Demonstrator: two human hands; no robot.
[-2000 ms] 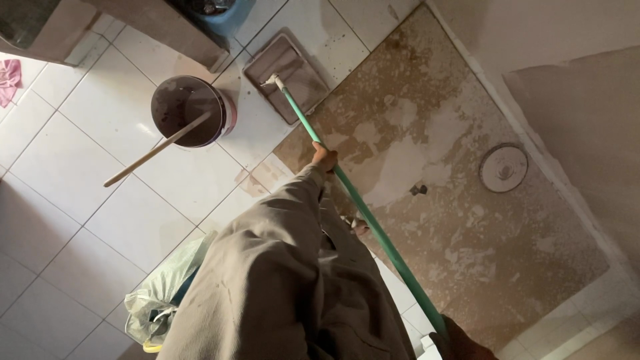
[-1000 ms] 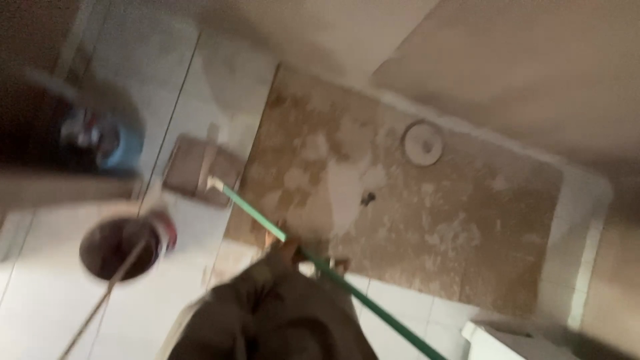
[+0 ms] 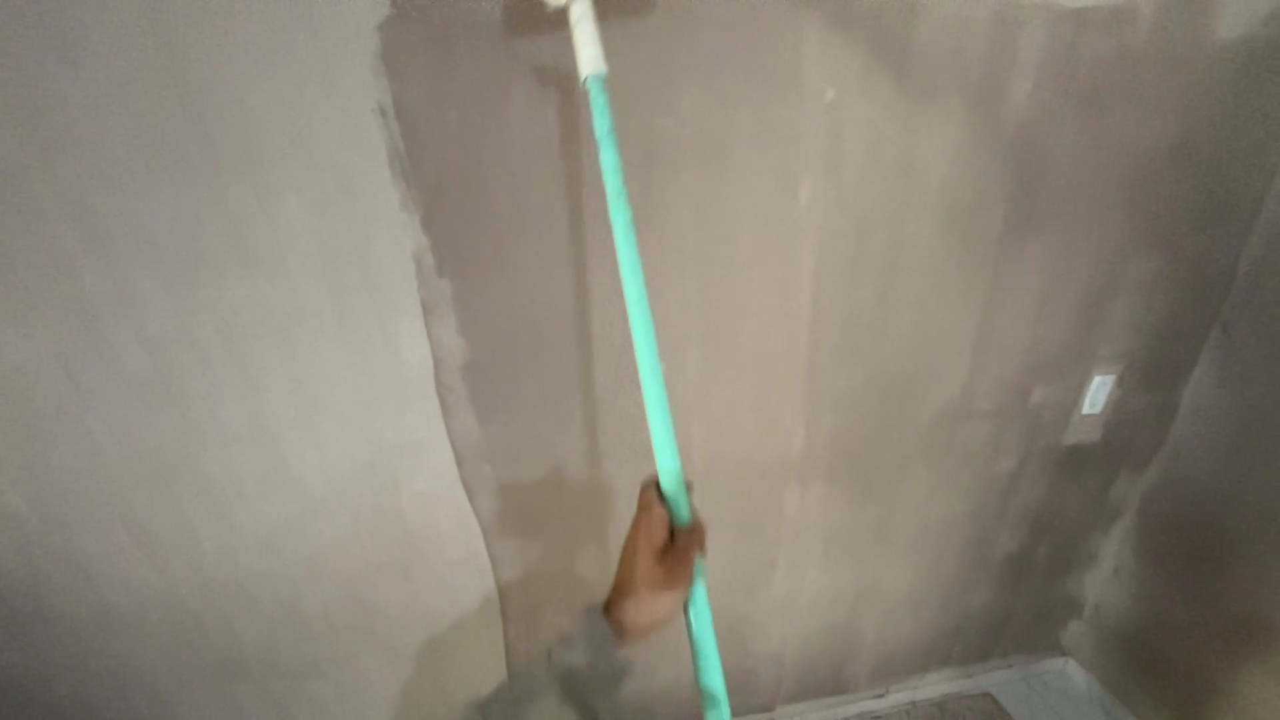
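My left hand (image 3: 655, 565) is closed around a green extension pole (image 3: 640, 320), which slants up in front of the wall. The pole's white upper end (image 3: 588, 40) reaches the top edge of the view, where the tool fixed to it is mostly cut off. Behind it the wall (image 3: 720, 300) shows a darker brownish coat, with a wavy border against the paler area (image 3: 250, 300) on the left. A shadow of the pole falls on the wall. My right hand is out of view.
A white wall switch or outlet plate (image 3: 1099, 394) is on the right part of the wall. An adjoining wall (image 3: 1200, 560) meets it at a corner farther right. Pale floor (image 3: 1035, 690) and the edge of a brown floor covering (image 3: 945, 708) show at the bottom.
The view has swung up from the floor to the wall. The pole's head, earlier down at a tray beside a bucket, is now raised to the wall's upper part.
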